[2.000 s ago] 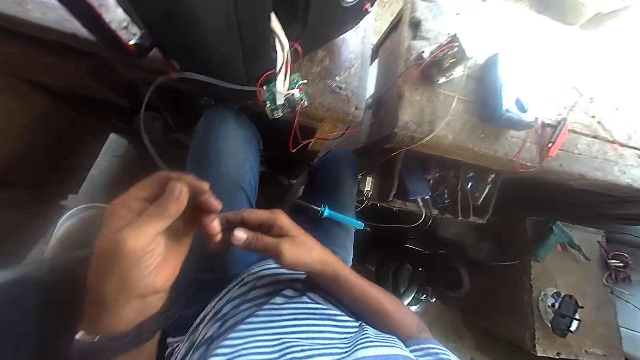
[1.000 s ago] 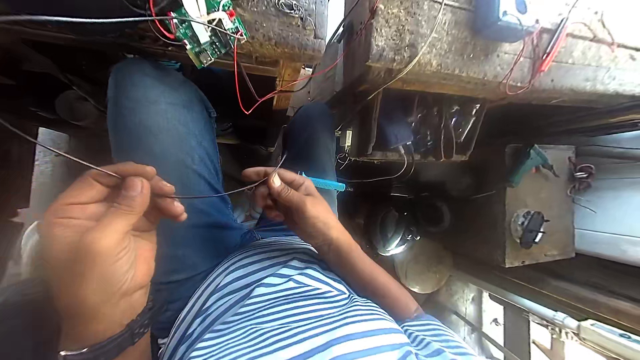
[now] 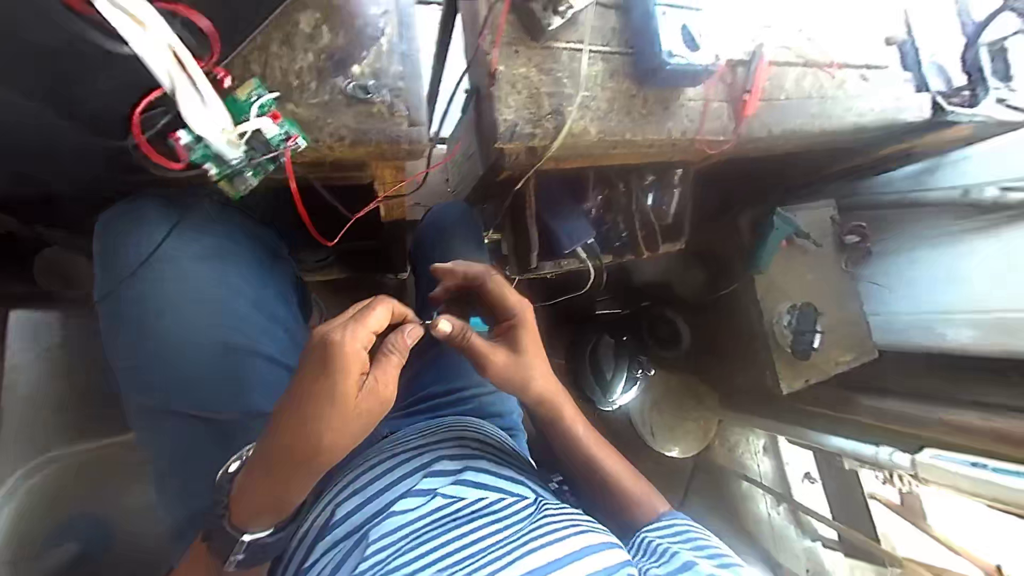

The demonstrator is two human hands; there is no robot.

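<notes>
My left hand (image 3: 352,376) pinches the dark end of a thin wire (image 3: 426,322) between thumb and forefinger, above my lap. My right hand (image 3: 492,328) meets it from the right, its thumb and a finger at the same wire end, the other fingers curled loosely. Behind the right hand, part of a light-blue tool (image 3: 478,323) shows; most of it is hidden. Farther up on the left, a green circuit board (image 3: 240,148) hangs at the bench edge with a white wire bundle (image 3: 172,72) and a red wire (image 3: 296,196) attached.
A worn wooden bench (image 3: 544,112) runs across the top, bearing a blue multimeter (image 3: 668,44) and a red test probe (image 3: 752,84). Below is an open compartment with a blue box (image 3: 564,216). To the right, a teal glue gun (image 3: 774,240) lies on a wooden box (image 3: 816,296).
One second ago my hands were apart with the dark wire stretched between them; now they are together at its end. The view has shifted.
</notes>
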